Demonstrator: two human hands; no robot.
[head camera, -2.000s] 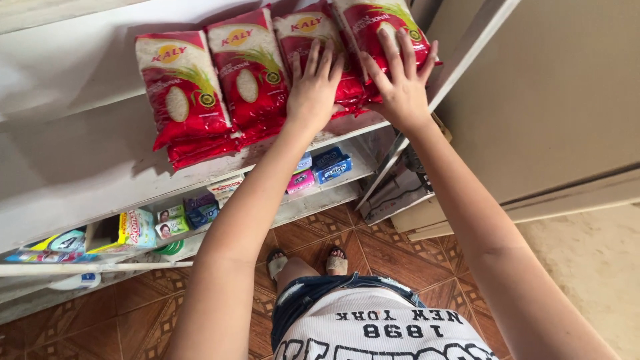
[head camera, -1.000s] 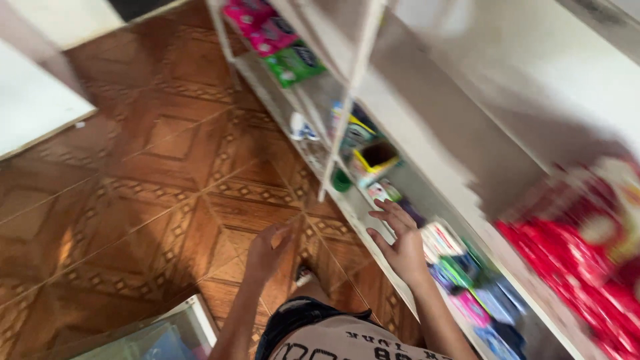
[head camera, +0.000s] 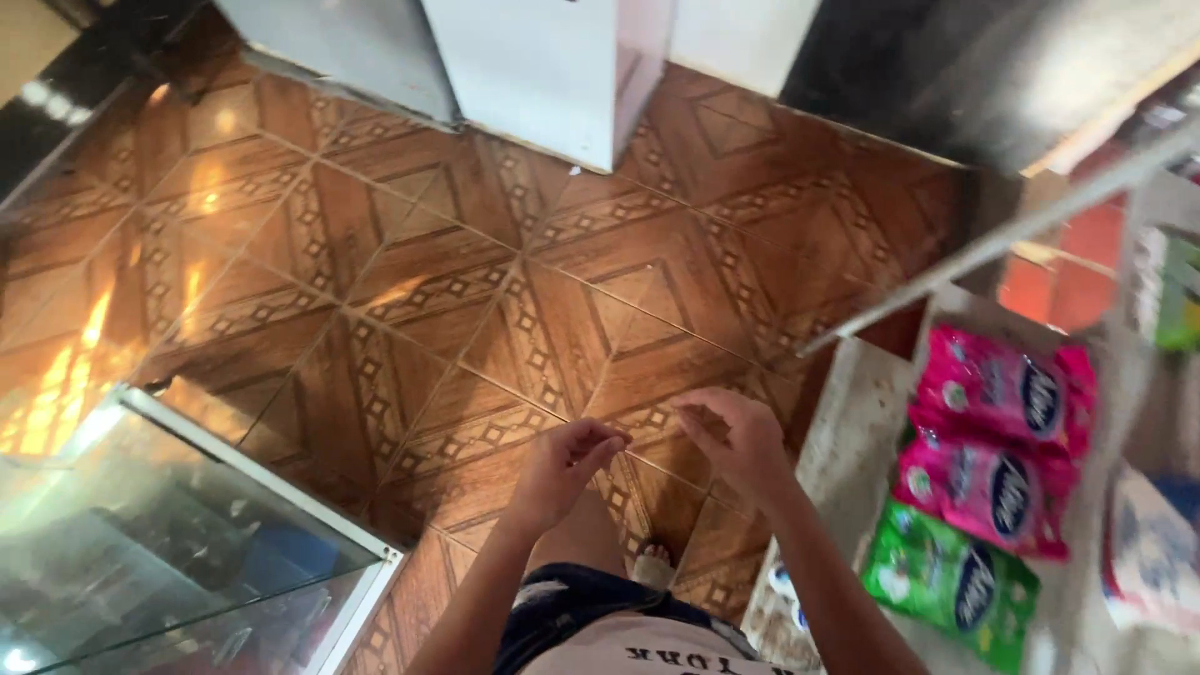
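My left hand (head camera: 572, 464) hangs in front of my body above the tiled floor (head camera: 506, 272), its fingers loosely curled and nothing seen in them. To its right is my right hand (head camera: 736, 436), fingers apart and bent, holding nothing. The two hands do not touch. Nearest to my right hand is the metal shelf (head camera: 844, 412), which holds two pink packs (head camera: 1003, 384) and a green pack (head camera: 952, 581) bearing the same brand mark.
A glass display case (head camera: 187, 562) with a metal frame stands at the lower left. White cabinets (head camera: 534, 75) stand at the top. A slanting shelf post (head camera: 994, 234) crosses the upper right. A white pack (head camera: 1153, 553) lies at the right edge.
Two seconds ago both hands lay on red bags of rice on a shelf; they have let go and hang before my body. The view has turned away from the rice to the floor.
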